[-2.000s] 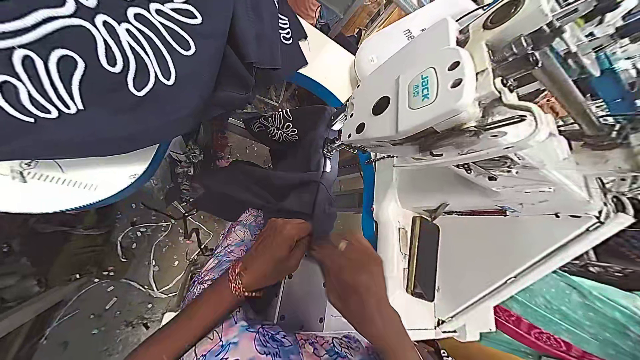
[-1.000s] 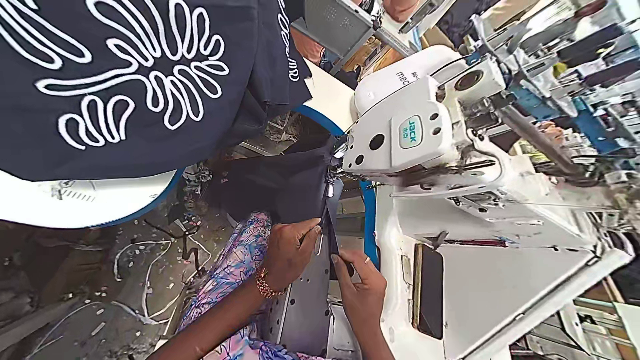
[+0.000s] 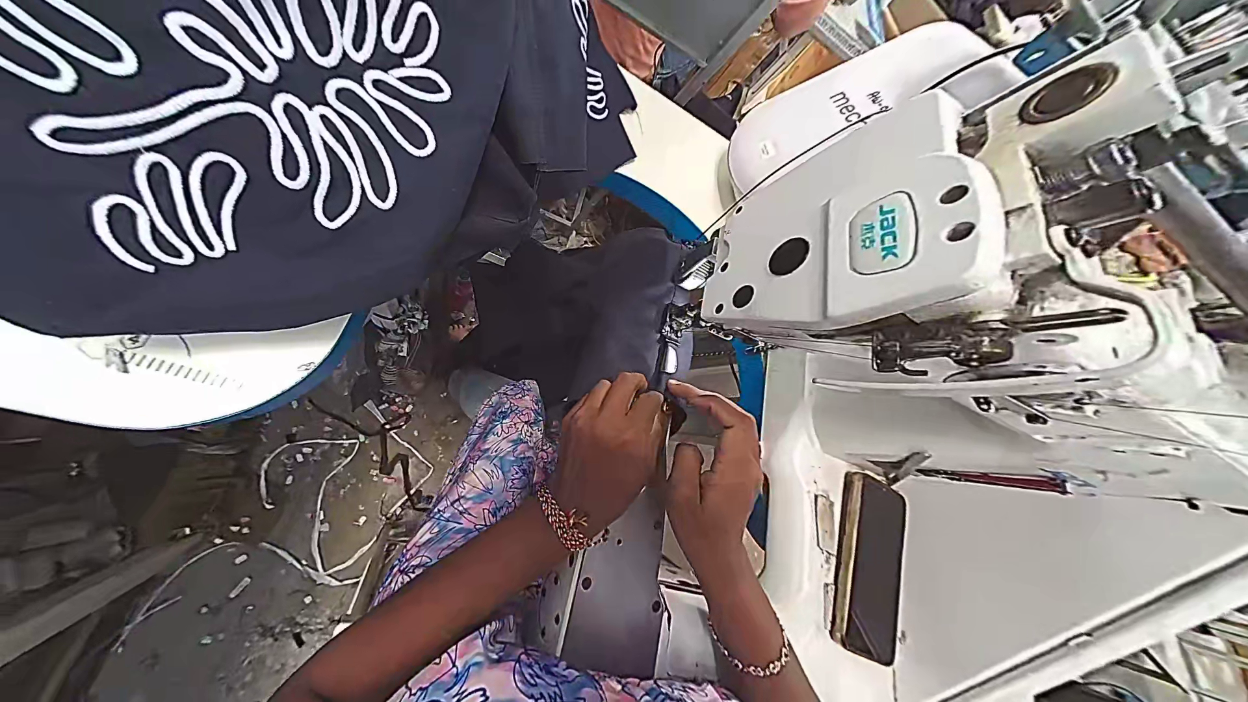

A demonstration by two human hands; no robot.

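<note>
Dark navy fabric (image 3: 624, 312) lies at the presser foot (image 3: 672, 356) of a white Jack sewing machine (image 3: 858, 224). Just below the foot, my left hand (image 3: 614, 453), with a braided bracelet on its wrist, pinches the edge of this fabric. Close against it on the right, my right hand (image 3: 717, 463) has its index fingertip on the same edge, its other fingers curled. Whether its thumb grips the cloth is hard to tell. The fabric's far side hangs down to the left of the machine.
A larger navy cloth with white looped embroidery (image 3: 292, 117) covers a white table with a blue edge (image 3: 244, 390) at the upper left. A phone-like dark object (image 3: 871, 565) rests on the machine bed at the right. Thread scraps and cords (image 3: 322, 507) litter the floor.
Both hands have moved up close to the presser foot; one second ago they were lower, along a dark strip of fabric. The view has shifted somewhat.
</note>
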